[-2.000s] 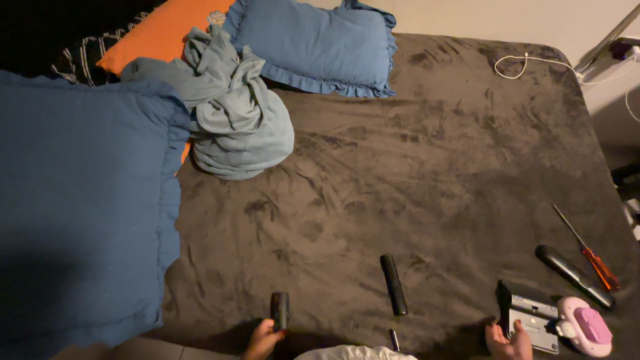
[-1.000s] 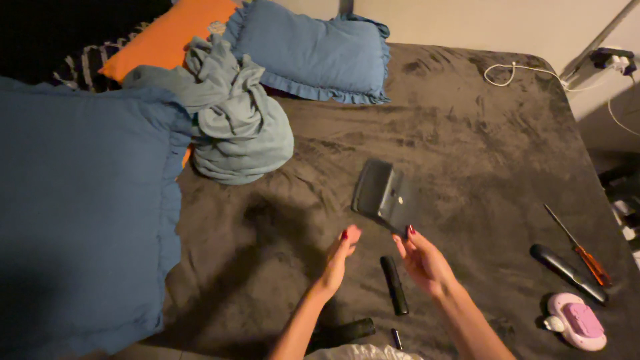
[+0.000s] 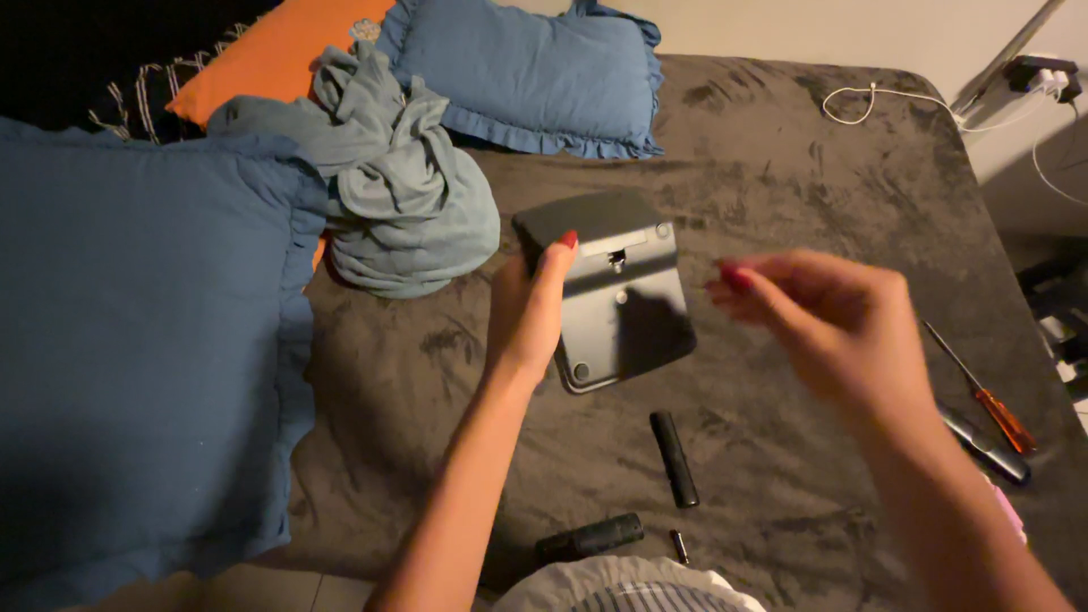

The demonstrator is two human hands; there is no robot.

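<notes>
My left hand [image 3: 531, 310] grips the left edge of a grey and black plastic device [image 3: 586, 331], whose underside, with round feet and a small socket, faces me. To the right of the device is my right hand [image 3: 816, 323], blurred, its thumb and fingertips drawn together; whether something small is between them cannot be told. Below the device a slim black plastic bar [image 3: 674, 459] lies on the dark bedspread. Nearer my lap are a thicker black cylindrical object [image 3: 591, 537] and a small thin metallic piece [image 3: 679, 546].
At right lie a screwdriver with an orange handle [image 3: 1003, 419], a dark elongated object [image 3: 986, 446] and a partly hidden pink object [image 3: 1007, 510]. Blue pillows [image 3: 527, 72], a crumpled grey-blue cloth [image 3: 408, 195] and an orange cushion [image 3: 272, 55] border the left and back. A white cable [image 3: 909, 92] trails at back right.
The device has turned from mostly dark side to its grey underside, and my left hand now grips it. My right hand has moved off it to the right. Earlier the device lay at lower right.
</notes>
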